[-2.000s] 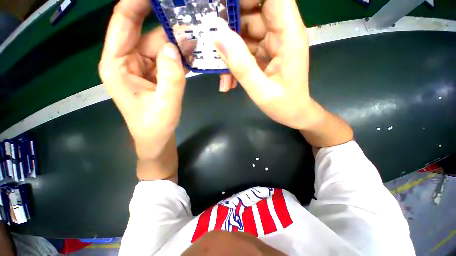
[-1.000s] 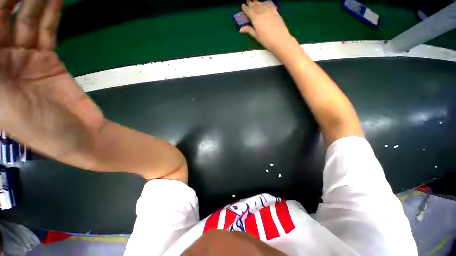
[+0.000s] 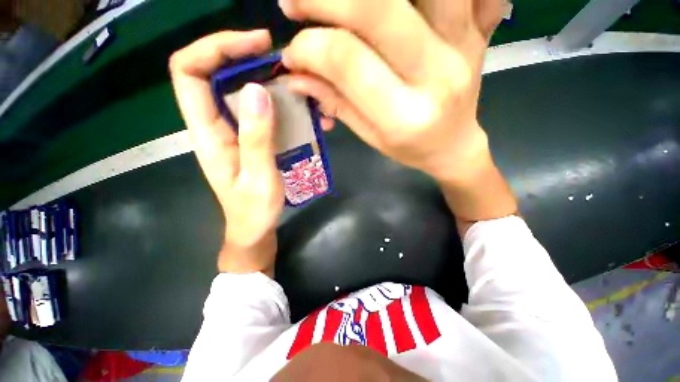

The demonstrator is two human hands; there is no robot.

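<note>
A dark-blue handheld unit [image 3: 304,142] is held above the bench, with a pale grey panel on its face and a pink, red and white patterned section at the end nearest me. My left hand [image 3: 237,142] grips its left side, with the thumb lying on the pale panel. My right hand [image 3: 403,89] is at the unit's upper right corner, its fingertips pinched together at the top edge. These fingers hide that corner, and I cannot tell whether they hold a small part.
Stacked blue and white units [image 3: 41,235] stand at the left of the dark-green bench [image 3: 149,276]. A pale rail [image 3: 160,149] with a metal post [image 3: 589,26] borders the green belt. A single unit [image 3: 98,43] lies on the belt. White specks [image 3: 386,240] dot the bench.
My right hand has come back from the belt and is now at the unit's top edge. My left hand has moved in from the far left and now holds the unit.
</note>
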